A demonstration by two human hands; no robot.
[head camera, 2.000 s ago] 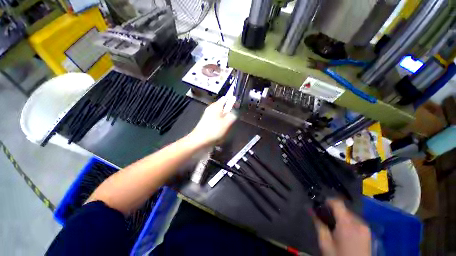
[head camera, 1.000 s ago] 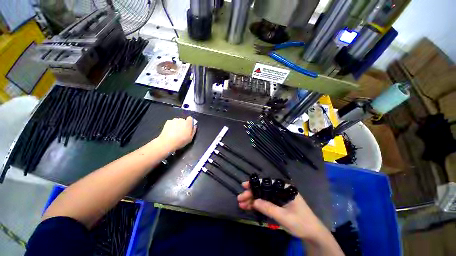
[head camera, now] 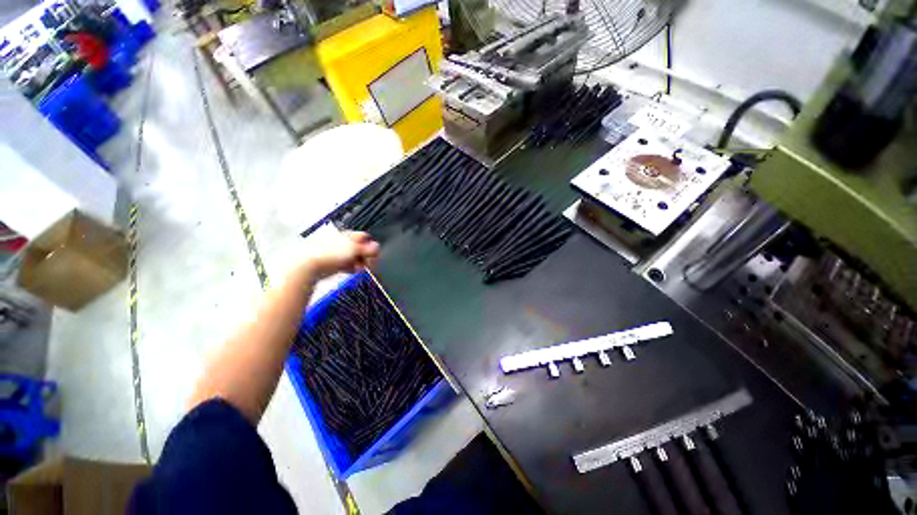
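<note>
My left hand is curled at the bench's left edge, near the white tub and the blue bin. The frame does not show whether it holds anything. My right hand is out of view. One silver-white loading bar lies on the black mat with small blocks along its near edge and no rods. A second loading bar lies nearer, blurred, with several black rods running from its blocks. A dense row of black rods lies on the green surface. More rods with silver tips lie at the lower right.
A blue bin full of black pieces stands below the bench edge. A white tub is beyond my hand. A square mould plate, a ridged steel block and the pale-green press stand at the back. Small scraps lie on the mat.
The view has swung left. My left hand has moved from the middle of the mat to the bench's left edge. My right hand, which held black pieces, has left the picture.
</note>
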